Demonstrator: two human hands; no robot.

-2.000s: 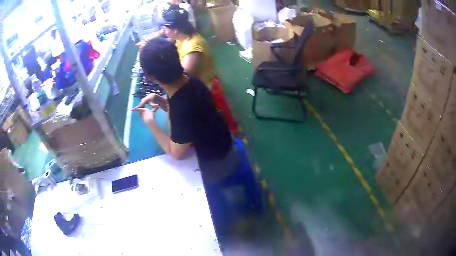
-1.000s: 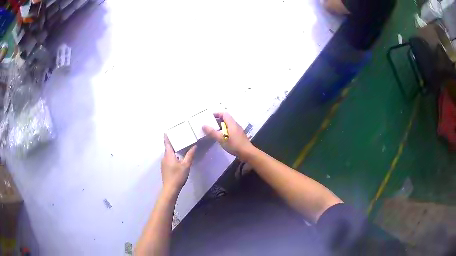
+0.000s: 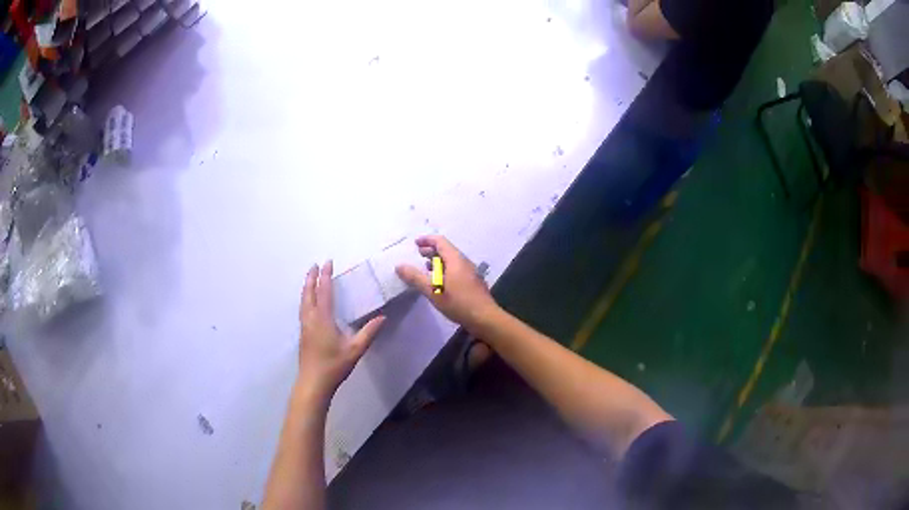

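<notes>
Two pale, whitish boxes (image 3: 360, 292) lie side by side near the front right edge of the white table, between my hands. Their print cannot be made out. My left hand (image 3: 327, 339) is spread around the left end, fingers along the side and thumb near the lower edge; it does not close on the boxes, and firm contact cannot be told. My right hand (image 3: 454, 284) holds a yellow marker pen (image 3: 438, 274) upright, with its thumb and fingertips at the right end of the boxes.
The white table (image 3: 249, 398) bears a heap of clear plastic bags (image 3: 55, 264) at left, a small printed white item (image 3: 119, 131) and stacked orange-and-white boxes (image 3: 110, 30) at back left. A person's arm (image 3: 650, 20) rests at the far edge. A black chair (image 3: 822, 125) stands on the green floor.
The view has swung from the far table and conveyor down to the near table. Since one second ago, my left hand has spread wider and moved slightly left; the boxes have shifted slightly down-left.
</notes>
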